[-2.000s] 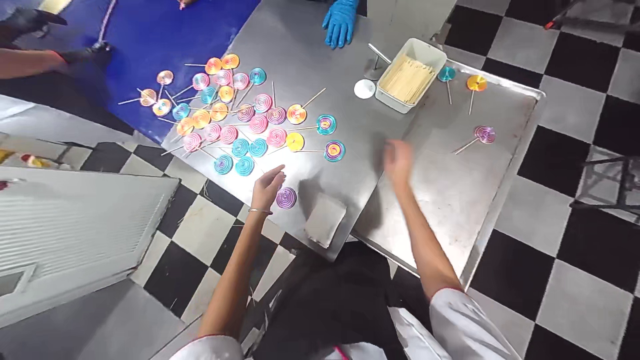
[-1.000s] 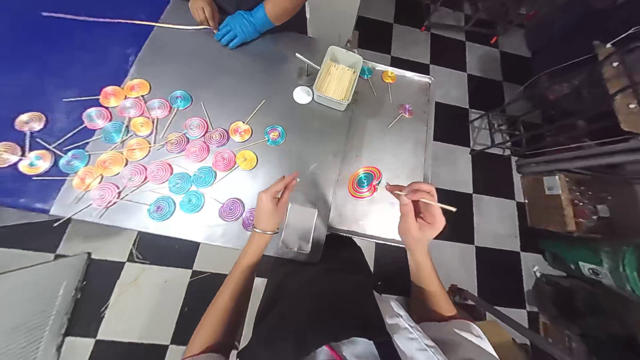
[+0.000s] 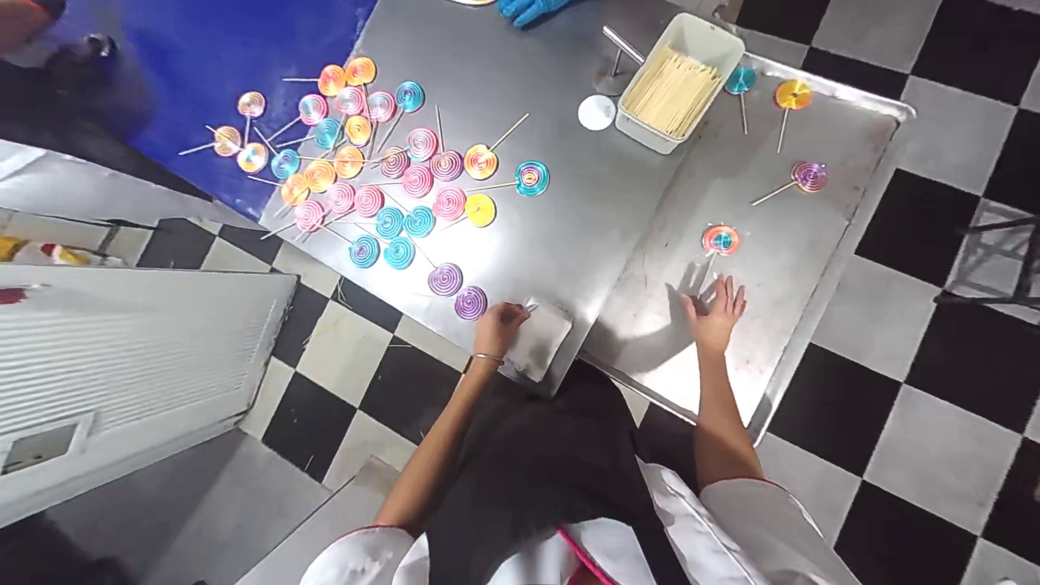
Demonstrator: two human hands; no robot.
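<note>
My left hand (image 3: 501, 327), with a bracelet at the wrist, pinches a small shiny thing too small to name, beside a square flat plate (image 3: 540, 340) at the metal table's near corner. Two purple spiral lollipops lie just beyond it, the nearer purple lollipop (image 3: 471, 302) close to my fingers. Over the metal tray (image 3: 650, 357), my right hand (image 3: 717, 313) is open with its fingers spread and nothing in them. Just past its fingertips lies a red, orange and blue spiral lollipop (image 3: 721, 239), its stick pointing towards the hand.
Many spiral lollipops, among them a yellow one (image 3: 480, 210), cover the table's left part. A white container of wooden sticks (image 3: 681, 81) stands by a white disc (image 3: 596, 112). A purple lollipop (image 3: 810, 176) lies on the tray. Another person's blue-gloved hand (image 3: 530, 8) is at the far edge.
My right hand, which held a stick beside the multicoloured lollipop, has let go; that lollipop now lies on the tray. My left hand has closed on a small thing. The view has turned.
</note>
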